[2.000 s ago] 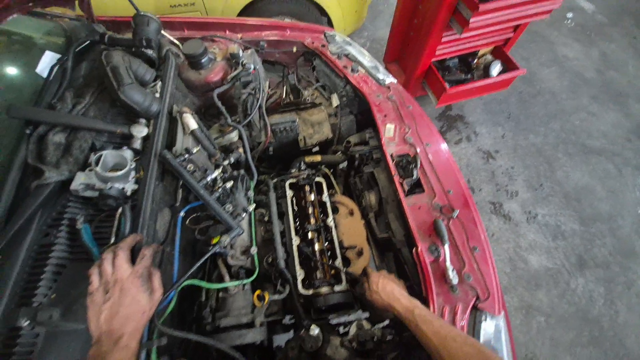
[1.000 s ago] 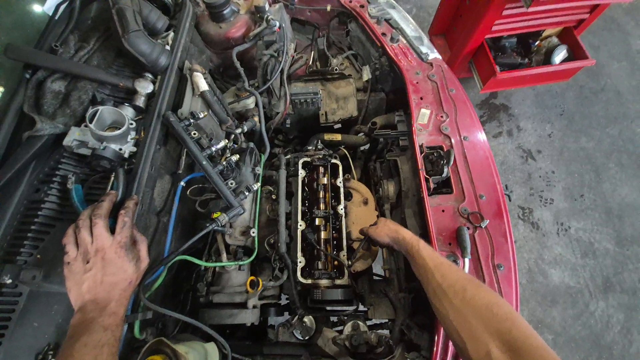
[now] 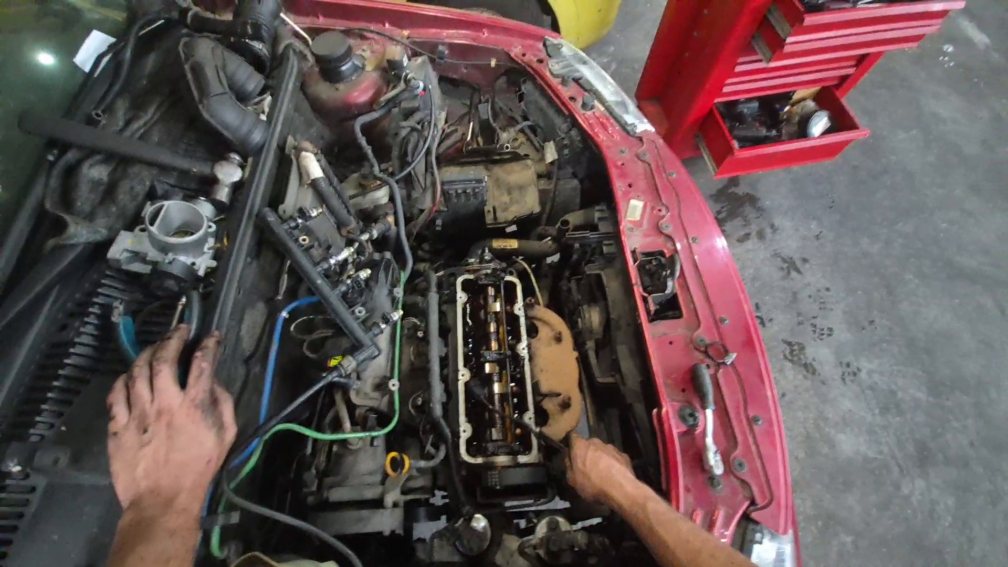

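Note:
My left hand (image 3: 172, 417) rests palm down at the cowl, its fingers apart beside a teal hose (image 3: 126, 331) and the long black rail (image 3: 250, 197). Low on the right side of the engine, my right hand (image 3: 596, 468) has curled fingers at the lower end of a rust-brown metal heat shield (image 3: 555, 370). A thin dark rod-like thing runs from near its fingertips over the open cylinder head (image 3: 494, 370); whether the hand grips it, I cannot tell. The camshaft shows inside the head's pale rim.
A ratchet (image 3: 707, 417) lies on the red front panel (image 3: 701, 260). A hammer (image 3: 134, 150) and a throttle body (image 3: 177, 228) lie on the cowl side. The fuel rail (image 3: 315, 276) sits at a slant. Beyond stands a red tool cabinet (image 3: 677, 71) with open drawers.
My right hand has moved from the middle of the heat shield down to its lower end. My left hand stays at the cowl. The view has shifted somewhat.

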